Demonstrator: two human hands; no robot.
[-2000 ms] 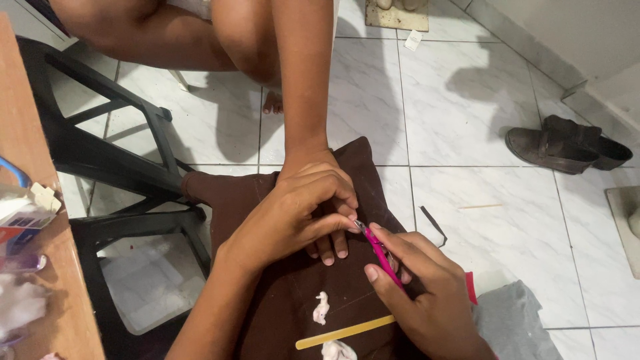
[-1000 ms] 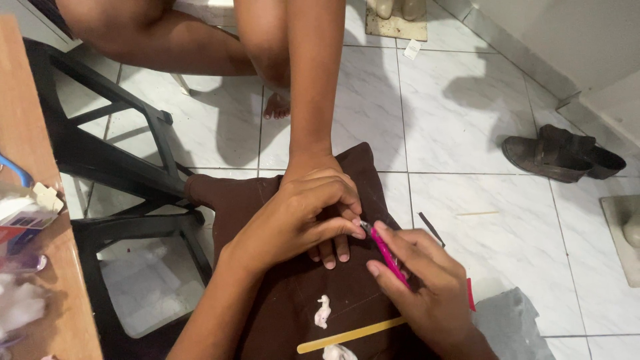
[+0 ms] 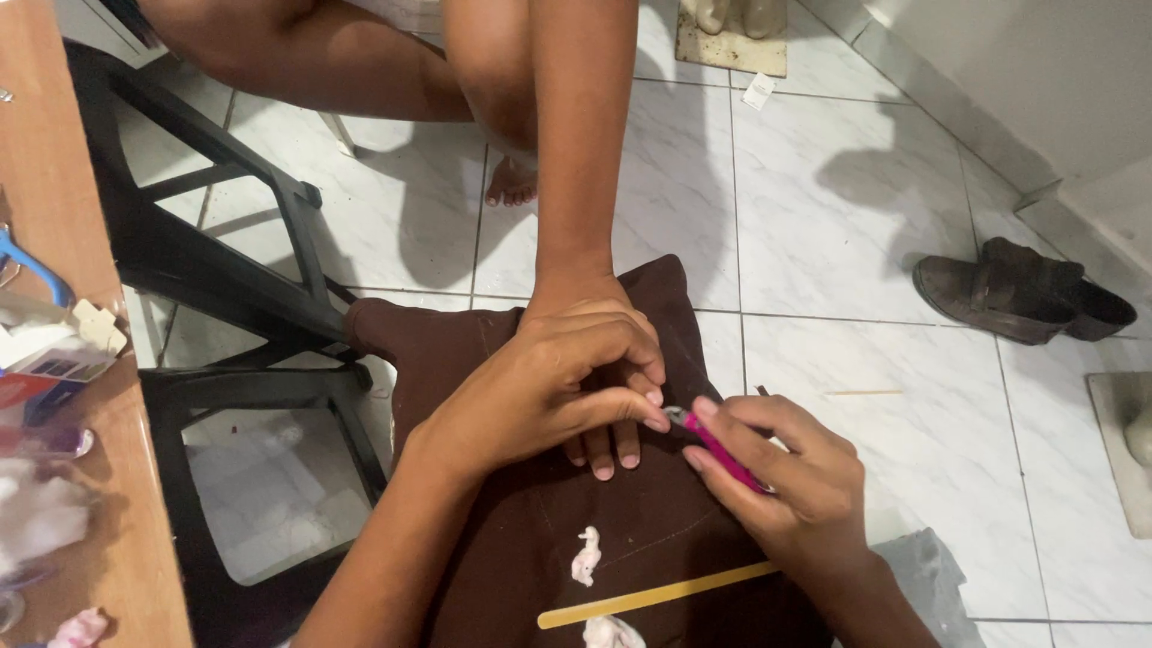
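My left hand [image 3: 576, 387] is closed around a finger of another person's hand [image 3: 603, 432], which lies palm down on a brown cloth [image 3: 504, 540]. A pink-handled cuticle nipper [image 3: 720, 450] is in my right hand [image 3: 783, 468], its metal tip at the fingertip that my left thumb and fingers pinch. Whether its jaws are parted cannot be told. Below the hands, a yellow nail file [image 3: 657, 596] lies on the cloth between a small twisted piece of cotton [image 3: 586, 556] and another wad of cotton [image 3: 612, 633].
At the left, a wooden table edge [image 3: 153, 540] carries cotton [image 3: 36, 517], a blue-handled tool [image 3: 36, 267] and packets. Black plastic stools [image 3: 261, 387] stand beside it. Dark shoes [image 3: 999, 292] and a thin wooden stick [image 3: 864, 392] lie on the tiled floor; grey plastic [image 3: 927, 576] is at lower right.
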